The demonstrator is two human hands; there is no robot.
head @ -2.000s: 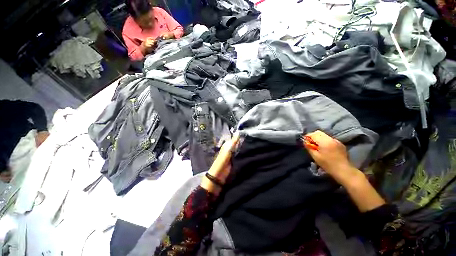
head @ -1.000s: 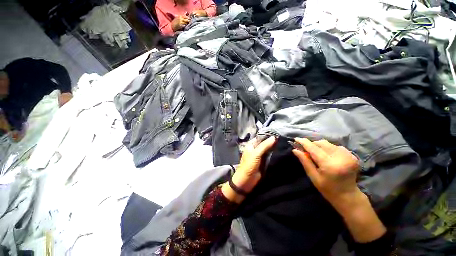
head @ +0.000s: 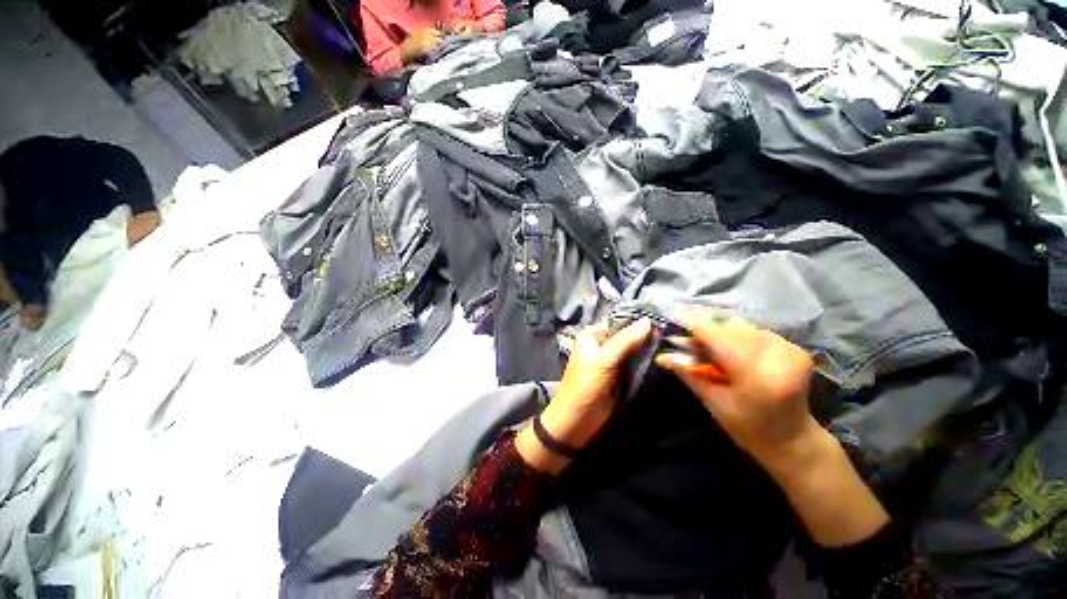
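A grey and black denim garment (head: pixel 807 287) lies spread in front of me, its black panel nearest me and its grey panel beyond. My left hand (head: pixel 593 380) pinches the garment at the seam between the grey and black cloth. My right hand (head: pixel 749 380) is closed around thread snips (head: pixel 707 372), whose orange-red handle shows between the fingers. The snips are close to the seam, just right of my left fingertips. The blades are blurred, and I cannot tell if they touch a thread.
Heaped grey denim garments with metal buttons (head: pixel 380 252) lie beyond on the white table (head: pixel 451 380). Another grey and black garment (head: pixel 854 176) lies behind right. Pale garments (head: pixel 176 339) lie left and far right. A person in pink (head: pixel 398 26) is at the back, another in dark clothes (head: pixel 76 193) left.
The view has swung left since the first frame. My right hand has come closer to my left at the seam. Since one second ago it has turned slightly, and the orange-red handle shows again.
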